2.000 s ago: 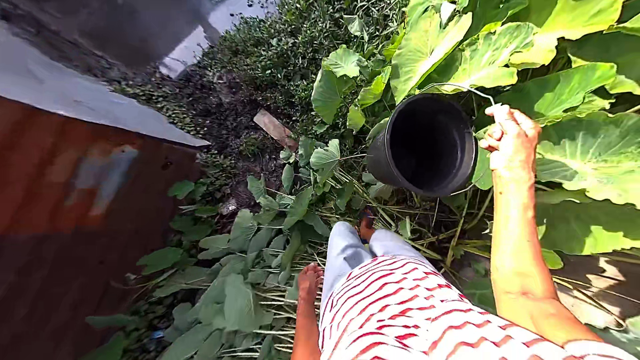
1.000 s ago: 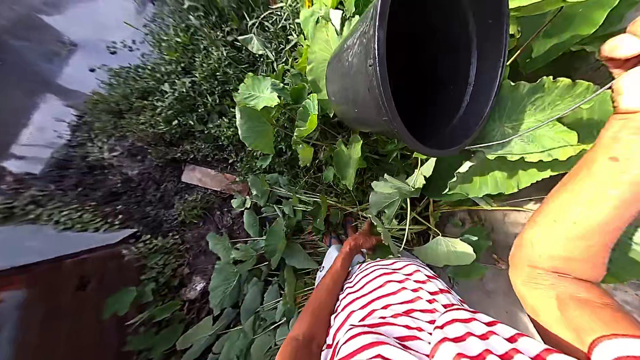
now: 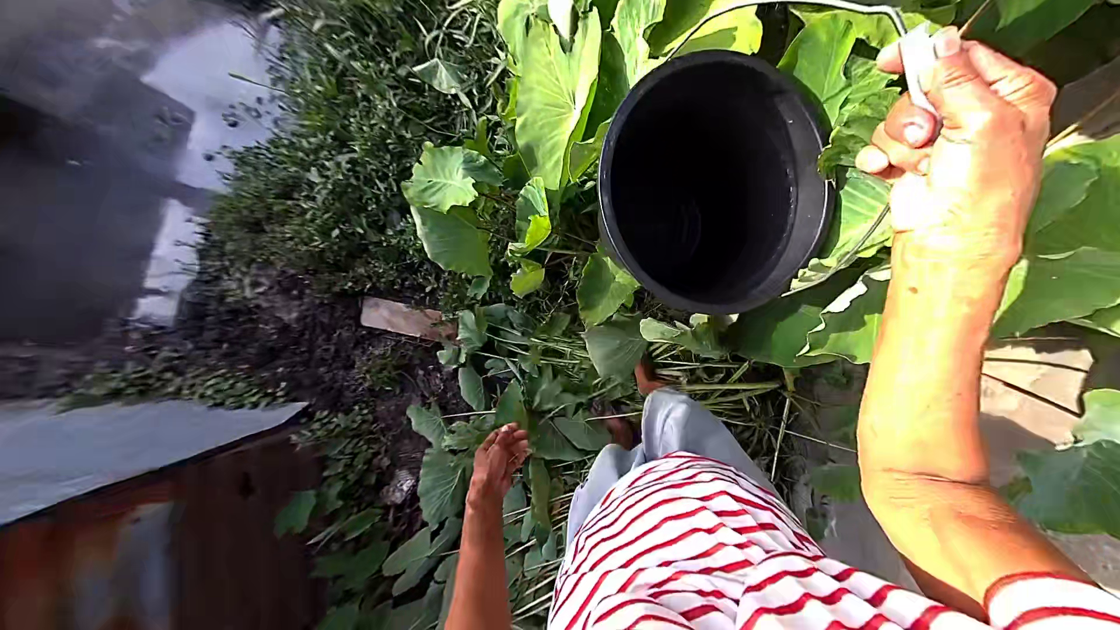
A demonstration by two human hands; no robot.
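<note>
My right hand point(image 3: 971, 131), at the upper right, is closed around the metal wire handle point(image 3: 914, 66) of a black plastic bucket point(image 3: 818, 201). The bucket hangs to the left of that hand with its mouth facing me; its inside is dark, and I cannot tell what it holds. Lower down and to the left, my left hand point(image 3: 500, 453) hangs over green leaves with its fingers slightly curled and nothing seen in them. My striped shirt and light trousers show at the bottom, with my feet partly hidden among leaves.
Large broad-leaved plants point(image 3: 1081, 280) surround the bucket and my right arm. A flat board or slab point(image 3: 407, 319) lies on dark soil. Water point(image 3: 105, 210) lies at the upper left, and a rusty sheet-metal structure with a pale top edge point(image 3: 131, 446) stands at the lower left. Paving point(image 3: 1032, 394) shows at the right.
The bucket, large and tilted near the top a second ago, now faces me with its mouth fully in view. My left hand has moved left, away from my legs.
</note>
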